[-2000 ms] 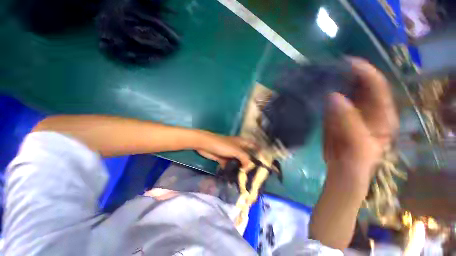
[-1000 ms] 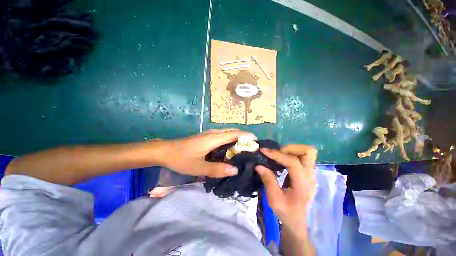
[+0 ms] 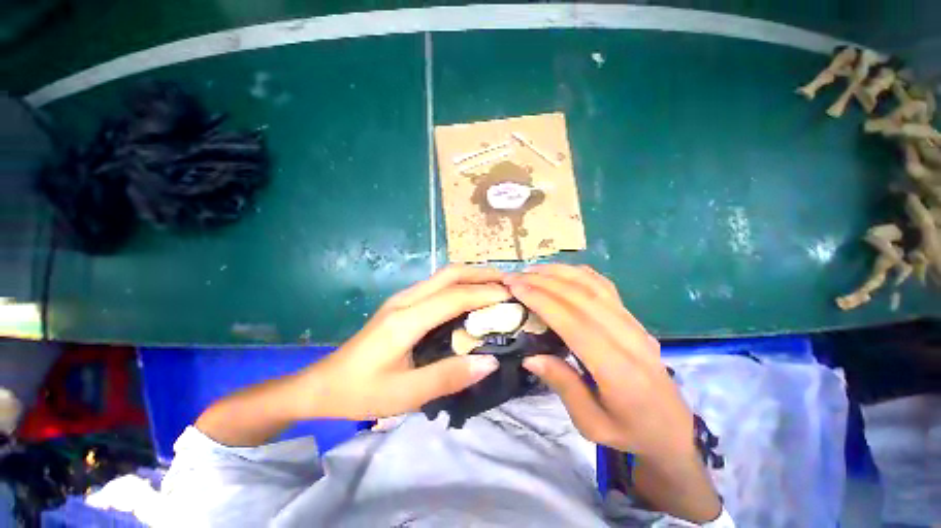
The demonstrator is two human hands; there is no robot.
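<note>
My left hand (image 3: 418, 345) and my right hand (image 3: 609, 361) are cupped around a black skirt (image 3: 485, 387) at the bench's front edge. Inside the cloth sits a cream waist block (image 3: 495, 321), with tan plastic showing beside it. Both thumbs press on the cloth below the block, and the fingers meet above it. The legs are hidden by the cloth and hands. Beyond the hands, a tan cardboard board (image 3: 547, 222) lies on the bench with a brown glue stain, a small white oval dish (image 3: 509, 196) and thin pale sticks (image 3: 483, 157).
A pile of black skirt pieces (image 3: 186, 165) lies on the green bench (image 3: 341, 124) at left. Tan leg bodies (image 3: 913, 155) lie at far right. A blue bin (image 3: 856, 443) with a white liner sheet (image 3: 769, 423) stands below the bench at right; more blue shows below left.
Since two seconds ago, my right hand has come back from the right to join the left. Since one second ago, it has closed around the cloth, both hands' fingers meeting above the block.
</note>
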